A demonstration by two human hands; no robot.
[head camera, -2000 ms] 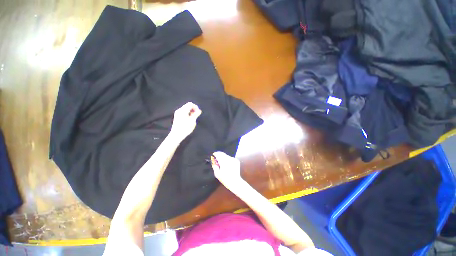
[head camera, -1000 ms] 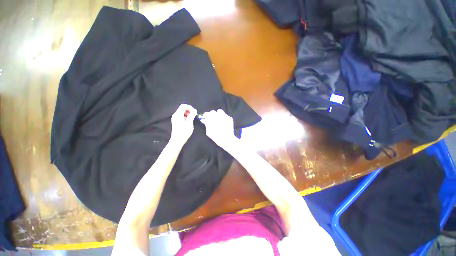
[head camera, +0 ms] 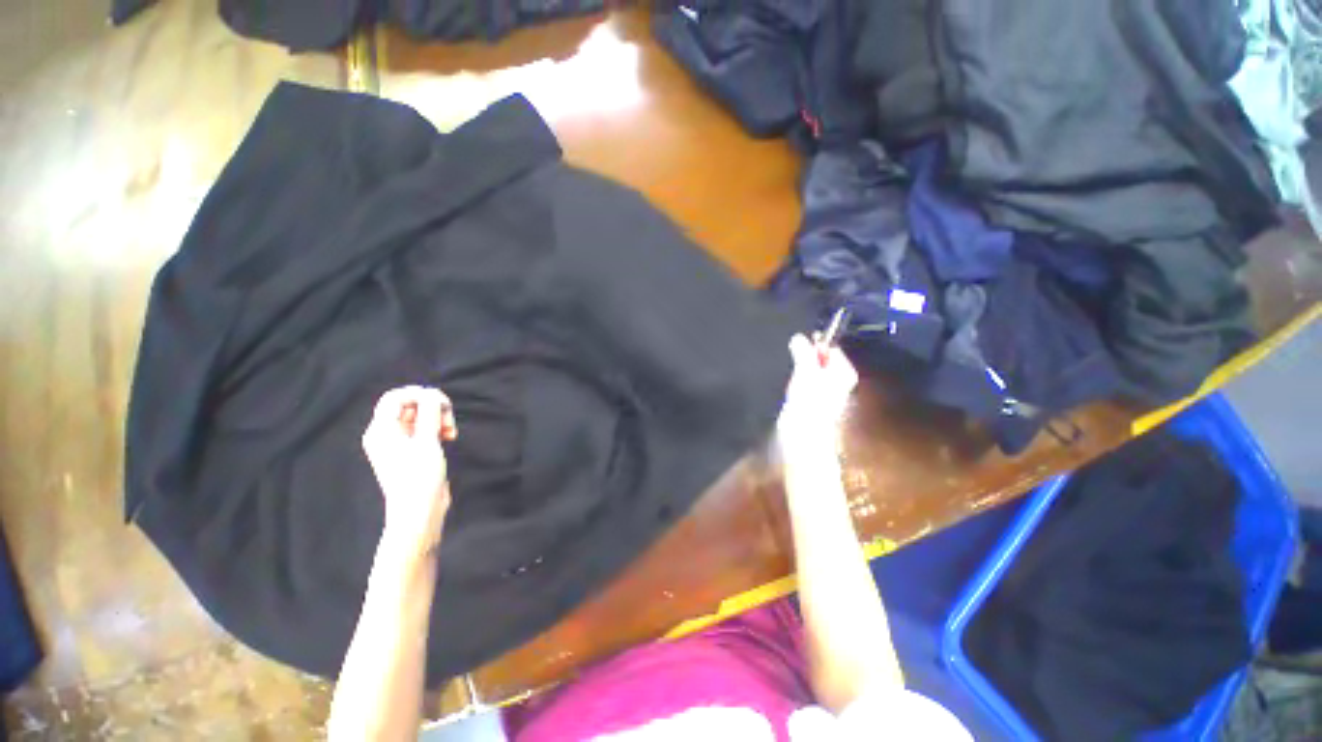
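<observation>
A large black garment lies spread on the brown table, its right part reaching to my right hand. My left hand is on the garment's middle with its fingers curled; whether it pinches cloth or a thread cannot be told. My right hand is at the garment's right edge. It holds small metal snips whose blades point up and away from me.
A pile of dark garments with a navy piece and a white tag lies at the right. A blue bin with dark cloth stands below the yellow table edge. More dark cloth lies at the far edge. Navy cloth shows at left.
My hands have parted: the left moved left and nearer me, the right moved right to the garment's edge. The garment's right part now extends further right. The view has shifted, showing more of the far side.
</observation>
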